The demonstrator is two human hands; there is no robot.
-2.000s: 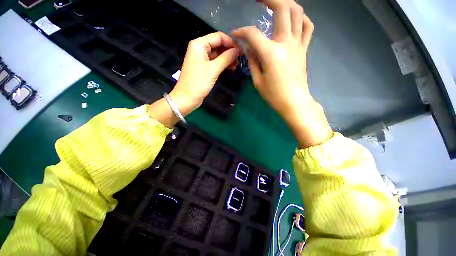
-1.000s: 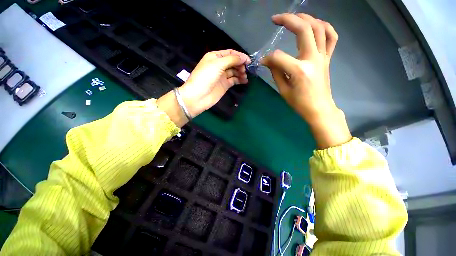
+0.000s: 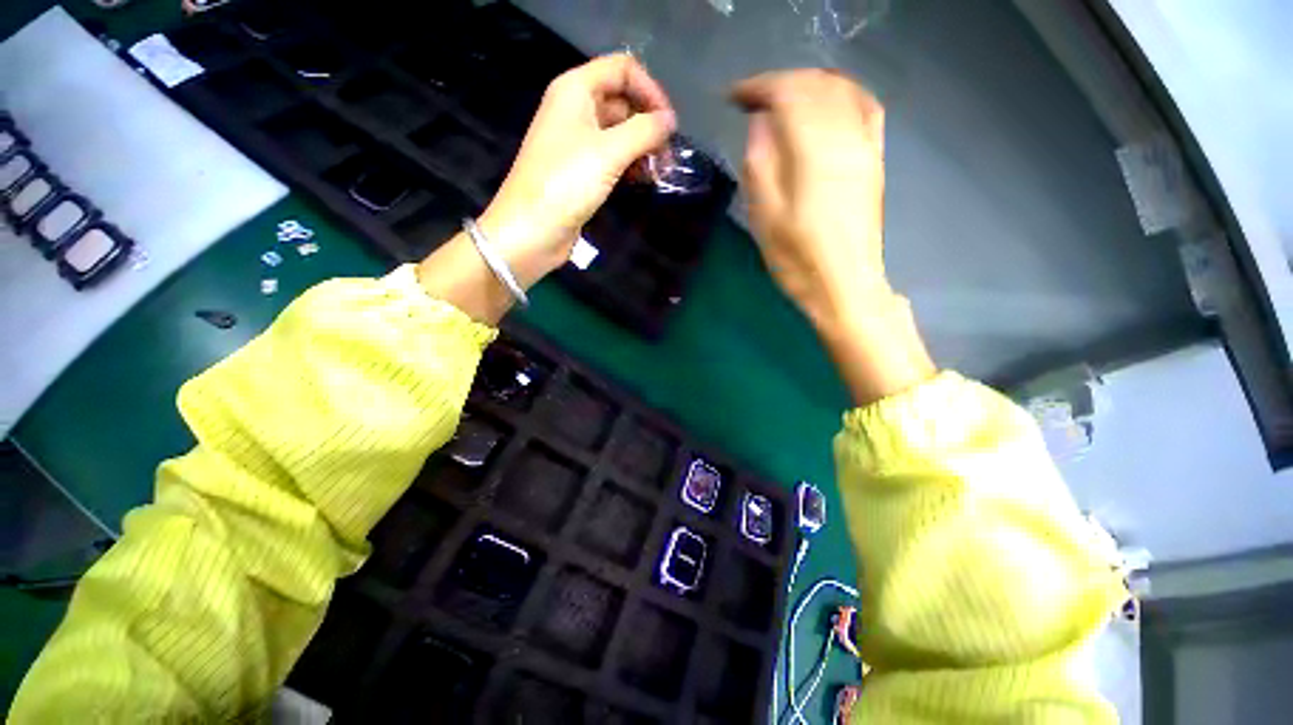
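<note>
My left hand (image 3: 567, 177) is raised over the back foam tray (image 3: 461, 92), thumb and fingertips pinched on a shiny, crinkled clear film (image 3: 684, 169). My right hand (image 3: 815, 191) is raised beside it, apart from it, slightly blurred with fingers curled; whether it holds anything cannot be told. In the front foam tray (image 3: 574, 609), several smartwatch units (image 3: 684, 560) with pale rims lie in pockets at the right. A dark smartwatch unit (image 3: 496, 564) lies nearer the middle.
Small white bits (image 3: 294, 231) and a dark pointed piece (image 3: 216, 319) lie on the green mat (image 3: 128, 361). A row of watch units (image 3: 61, 220) is on a white sheet (image 3: 156, 156) at left. A watch on a white charging cable (image 3: 810, 506) lies at right.
The clear film stretched between both hands is now only at my left hand. My hands have moved apart; my right hand has shifted left and its fingers have curled.
</note>
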